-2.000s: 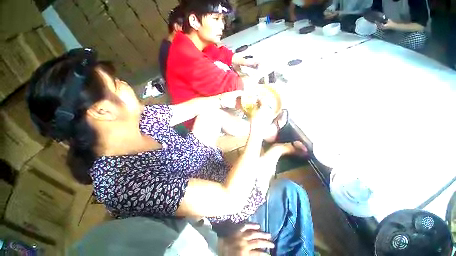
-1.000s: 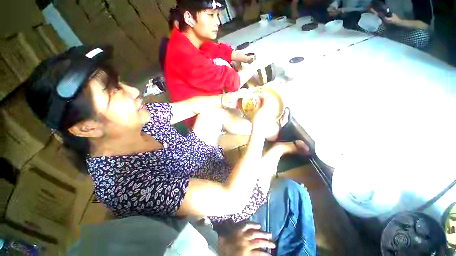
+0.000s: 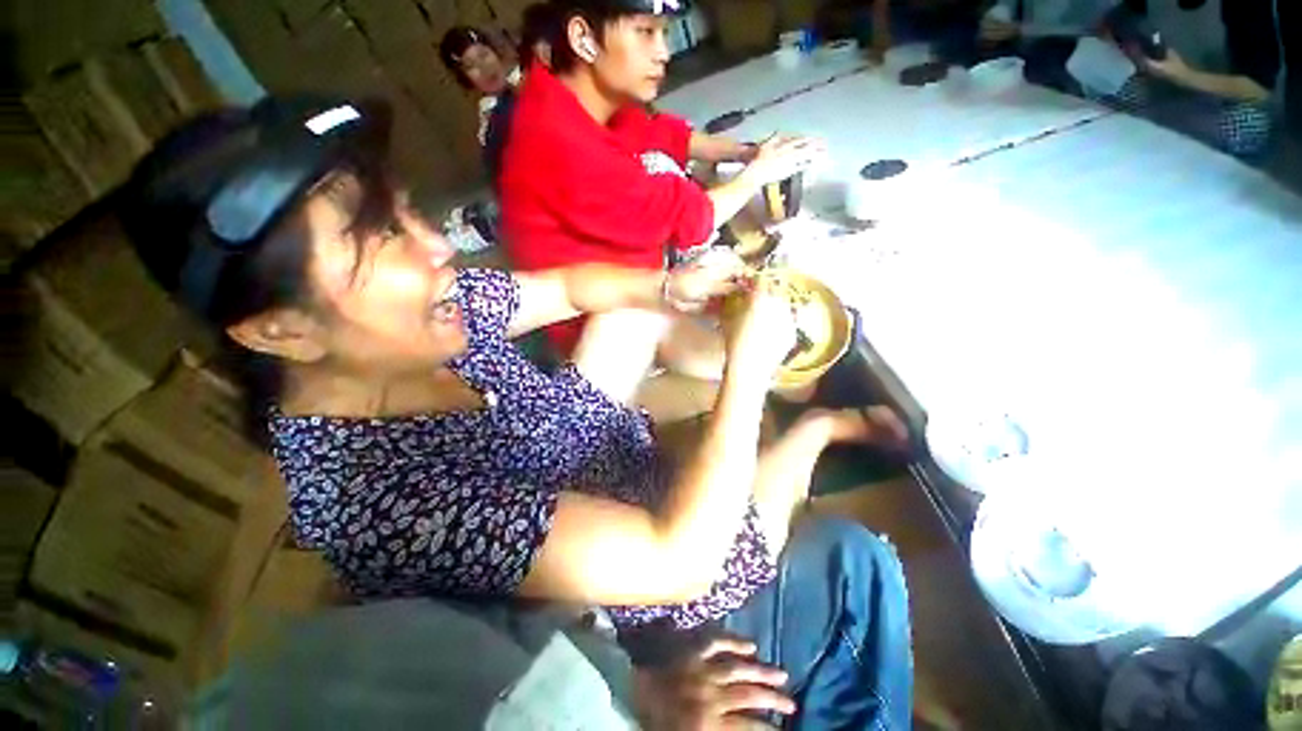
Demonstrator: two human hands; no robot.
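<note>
A hand that looks like my left hand [image 3: 725,686] rests low in the picture beside a grey sleeve, fingers slightly apart, with nothing seen in it. My right hand is out of view. A dark round part [image 3: 1179,691] is cut off by the bottom edge, with a gold part [image 3: 1287,686] at its right. Two glare-washed white shells [image 3: 1054,560] [image 3: 980,440] lie at the table edge. A worker in a patterned top holds a gold shell [image 3: 828,331] over the lap; something dark shows inside it.
The long white table [image 3: 1114,343] runs away to the upper right in glare. A red-sleeved worker [image 3: 607,186] has both hands near a dark object. A dark disc [image 3: 884,169] lies farther along the table. Other people sit beyond. Brown cartons [image 3: 136,500] are stacked at left.
The view has shifted, and the dark round part sits lower in it. The neighbour's head has tilted, and the gold shell's inside shows more. The red-sleeved worker's far hand has come up over the table edge.
</note>
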